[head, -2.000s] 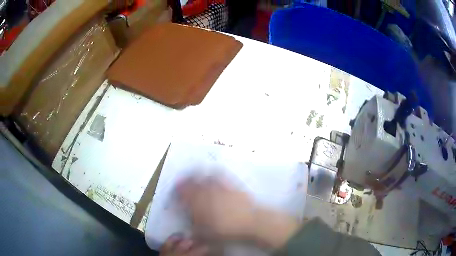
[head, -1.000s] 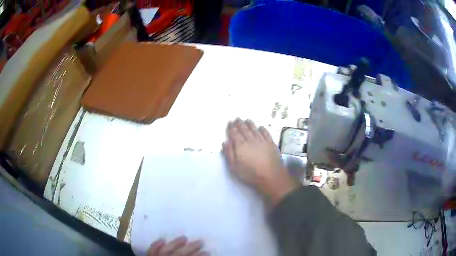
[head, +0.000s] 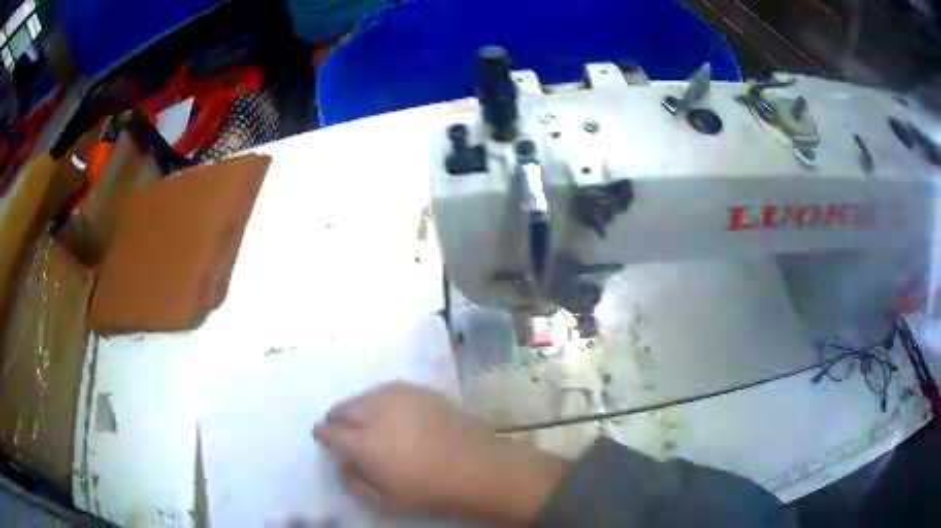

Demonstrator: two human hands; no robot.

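Observation:
A white sheet [head: 258,413] lies flat on the table, left of the sewing machine. My right hand [head: 408,443] rests over the sheet, its fingers towards the left and a little bent, with nothing visible in it. The sewing machine head [head: 660,211] stands to the right with red lettering. Its needle area [head: 552,330] is right of the sheet's upper right corner, and the sheet is not under it. My left hand is not clearly visible; only a faint dark smear shows at the bottom edge.
A pile of brown panels [head: 181,248] lies at the far left of the table, beside a plastic-wrapped cardboard piece [head: 46,351]. A blue bin [head: 413,62] is behind the table. Thin dark eyeglasses or wire [head: 858,363] lie at the right.
The view has turned right, showing more of the machine. My right hand has moved from the sheet's upper right edge back down over the sheet. My left fingers have left clear view.

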